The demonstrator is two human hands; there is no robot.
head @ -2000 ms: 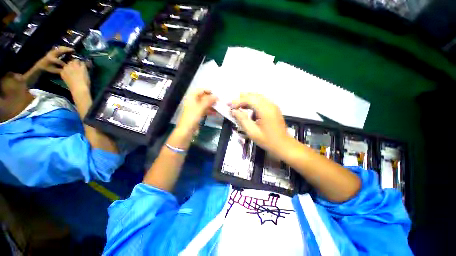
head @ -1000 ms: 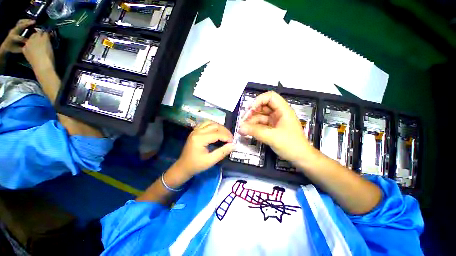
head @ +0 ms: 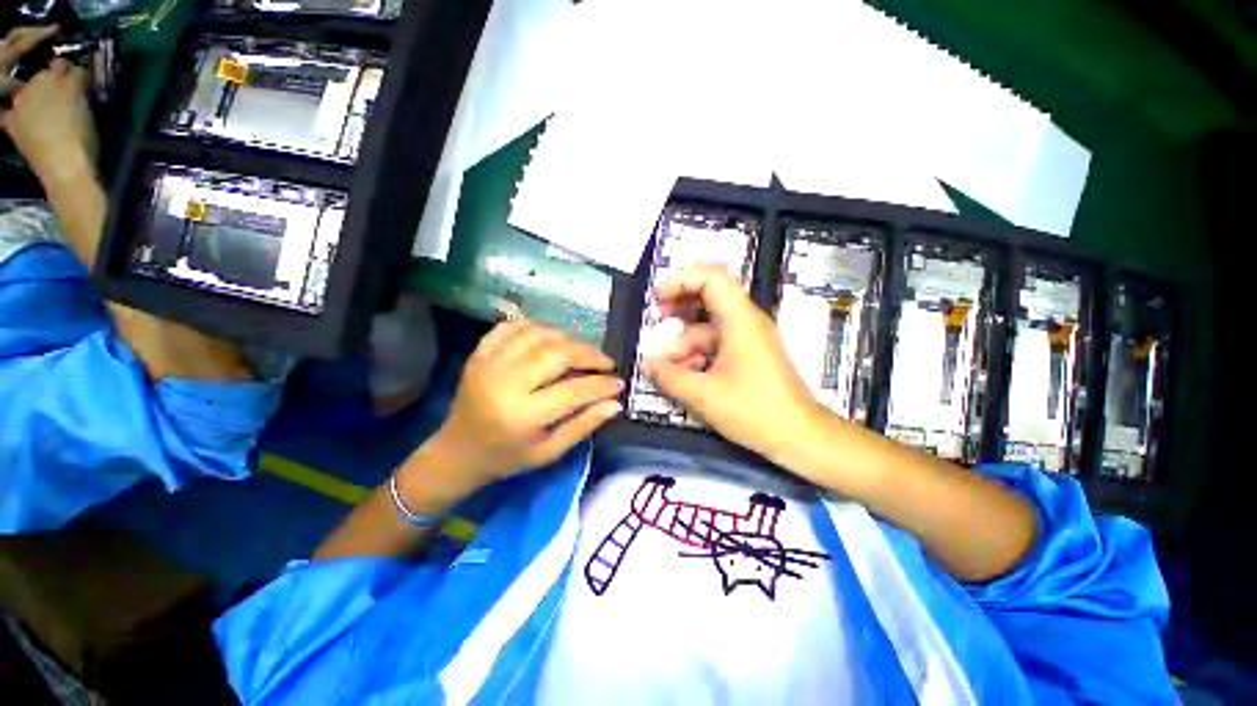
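Note:
A black foam tray [head: 769, 248] lies in front of me with several phone screen-and-frame units in its slots. My right hand [head: 717, 359] is over the leftmost unit [head: 706, 237], thumb and fingertips together around a small pale piece [head: 665, 335]. My hand hides the middle of that unit. My left hand [head: 531, 393] is at the tray's left edge, fingers bent with the tips close together. I cannot tell whether anything is between them. The unit in the second slot [head: 827, 310] shows an orange flex cable.
Large white sheets [head: 744, 97] with saw-toothed edges lie behind the tray on a green mat [head: 489, 179]. A neighbour's tray [head: 356, 221] with units stands at left. The neighbour's hand [head: 53, 117] and blue sleeve show at far left.
The view has shifted toward the near tray. Both hands have come down from the white sheets to the leftmost unit, and my left hand has moved a little away from my right.

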